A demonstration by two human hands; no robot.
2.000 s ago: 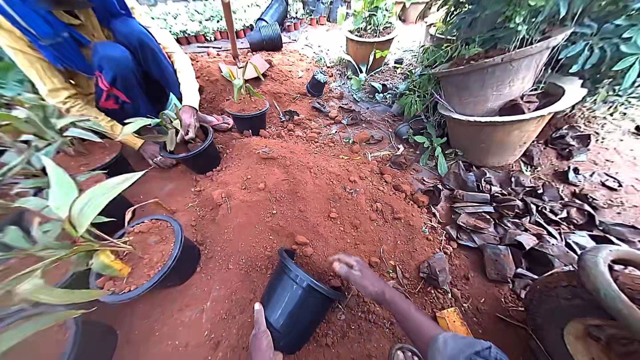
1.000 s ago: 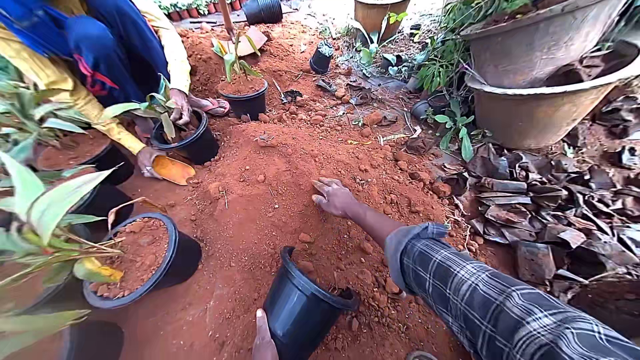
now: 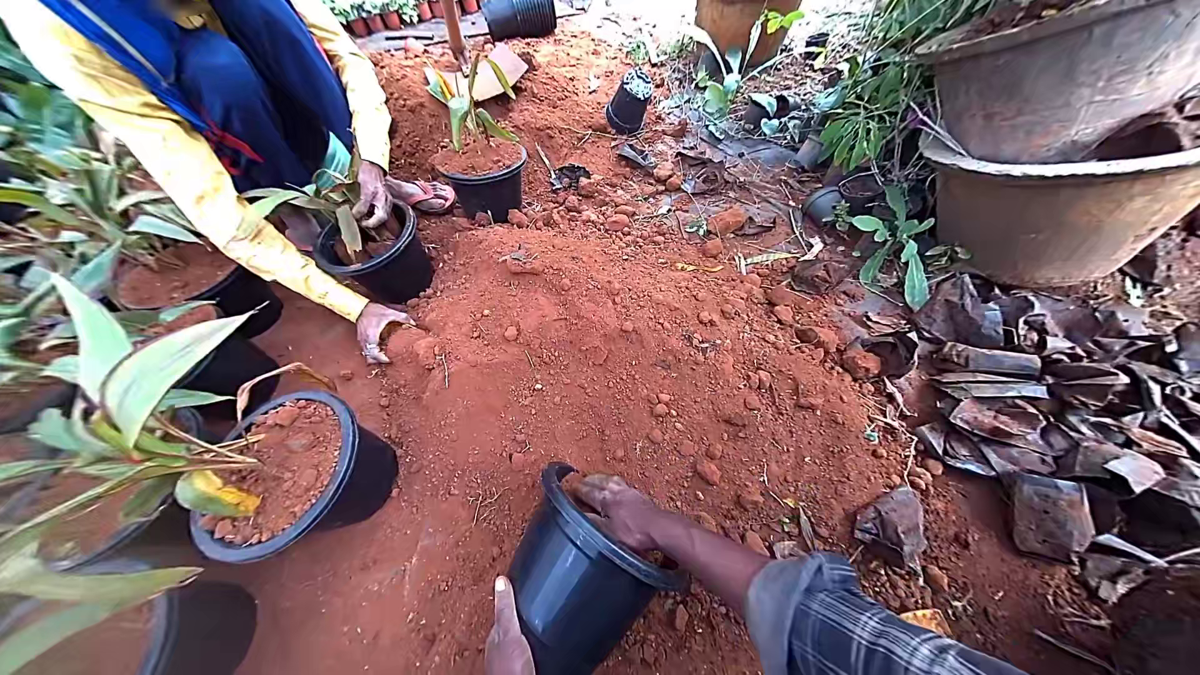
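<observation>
A black plastic pot [image 3: 581, 581] leans tilted against the red soil mound [image 3: 600, 375], its mouth toward the soil. My left hand [image 3: 507, 633] lies against the pot's left side, thumb up; its other fingers are mostly hidden. My right hand [image 3: 614, 508] is at the pot's mouth, its fingertips inside the rim over soil; whether it holds soil cannot be told. Left of my hands stands a potted plant [image 3: 281, 469] with long pale-edged leaves and a yellowing leaf. Farther back, a co-worker's hand [image 3: 380, 328] touches the mound's edge and the other rests in a potted plant [image 3: 380, 262].
Another potted plant [image 3: 483, 178] stands behind the mound, near a small black pot [image 3: 629, 101]. At right are large stacked planters [image 3: 1050, 216] and a heap of crumpled dark plastic pieces [image 3: 1041, 412]. More potted plants line the left side.
My right hand has moved from the soil mound back to the pot's mouth. The co-worker's near hand, over an orange-brown patch a second ago, now touches the mound's edge.
</observation>
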